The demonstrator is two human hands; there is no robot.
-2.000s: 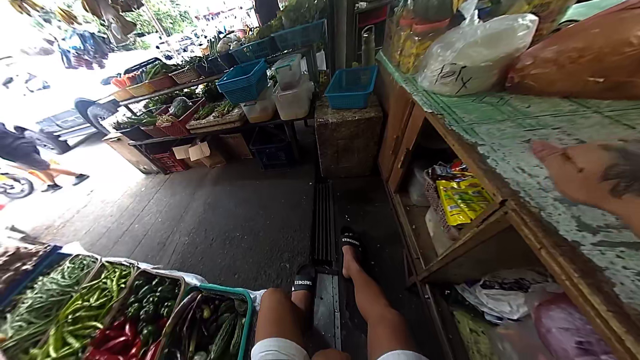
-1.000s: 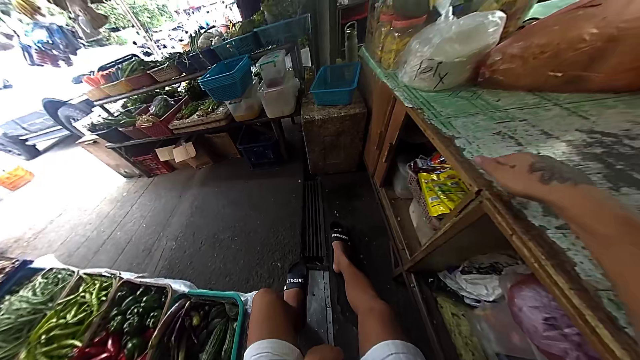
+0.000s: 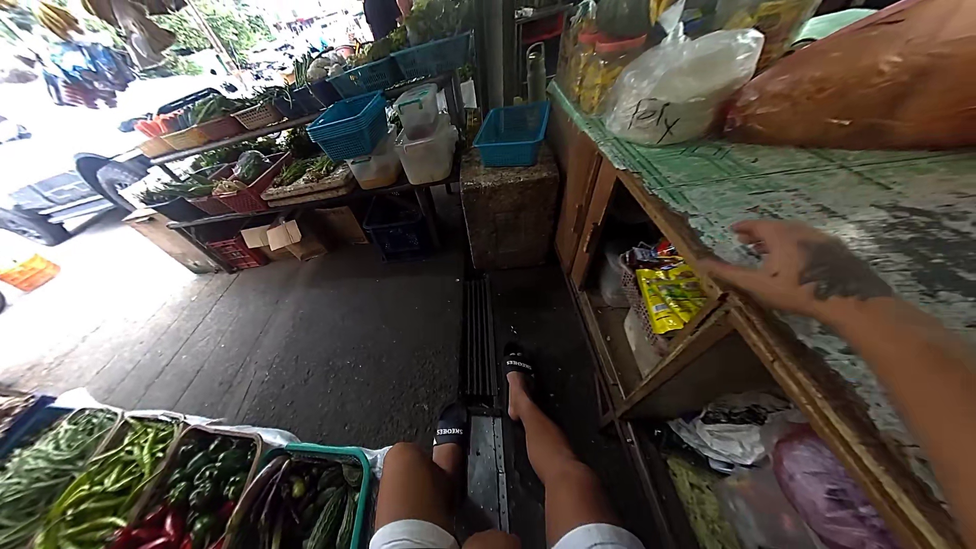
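My right hand (image 3: 793, 267) is at the edge of a worn green-and-white tabletop (image 3: 762, 183), fingers apart, holding nothing, the thumb by the wooden rim. Beyond it on the tabletop lie a knotted clear plastic bag of white contents (image 3: 686, 84), with handwriting on it, and a large brown plastic-wrapped bundle (image 3: 862, 84). Below, in the wooden cabinet, a basket (image 3: 634, 293) holds yellow packets (image 3: 671, 297). My left hand cannot be made out; a bit of skin shows between my knees at the bottom edge.
Vegetable crates with green chillies (image 3: 99, 480), green peppers (image 3: 206, 473) and eggplants (image 3: 267, 496) stand lower left. A blue basket (image 3: 511, 136) tops a block beside produce shelves (image 3: 305, 126). A floor grate (image 3: 479, 335) runs ahead of my feet. Filled plastic bags (image 3: 831, 480) lie under the table.
My right hand, flatter over the tabletop before, now has its fingers spread with the thumb at the wooden edge. The person at the far left is out of view.
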